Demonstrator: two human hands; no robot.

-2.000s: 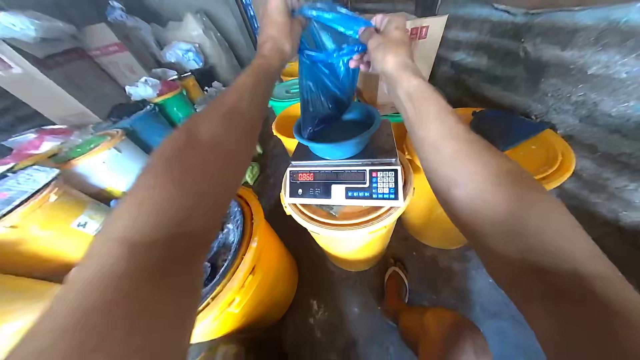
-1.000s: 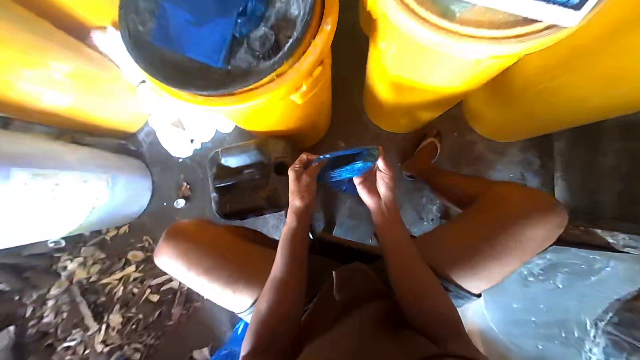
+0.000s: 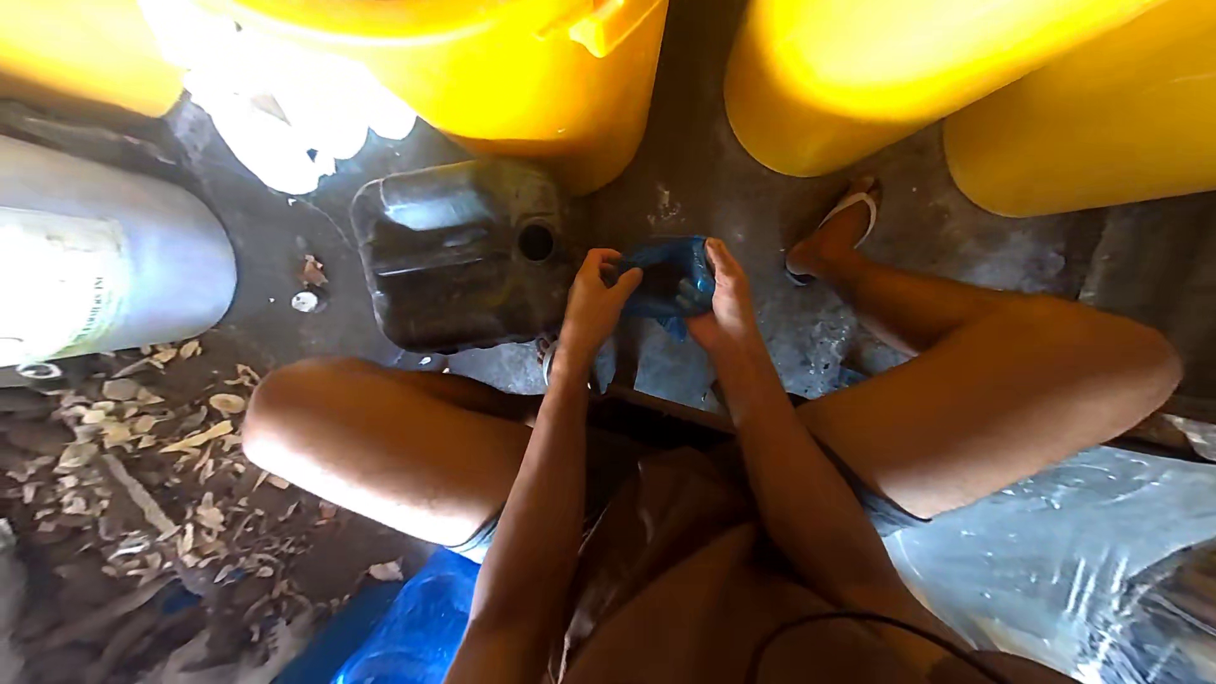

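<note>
A blue translucent plastic bag [image 3: 665, 275] is spread between my two hands above the floor, in front of my lap. My left hand [image 3: 600, 290] grips its left edge with thumb and fingers. At the bag's right edge, my right hand [image 3: 727, 294] holds the plastic, its fingertips showing dimly through the film. What the dark middle of the bag contains, if anything, cannot be told. Just left of my left hand lies a dark plastic jerrycan [image 3: 446, 256] with an uncapped round mouth.
Yellow plastic drums [image 3: 570, 104] stand ahead, more at the right [image 3: 1083, 133]. A whitish drum [image 3: 123, 247] lies at the left, near scattered pale chips [image 3: 190, 446]. Blue plastic [image 3: 408, 627] is at lower left, clear plastic sheeting [image 3: 1035, 551] at lower right.
The view has swung down from the scale with its blue bowl to my lap and the floor. My hands, raised with a blue bag two seconds ago, are now low, holding blue plastic.
</note>
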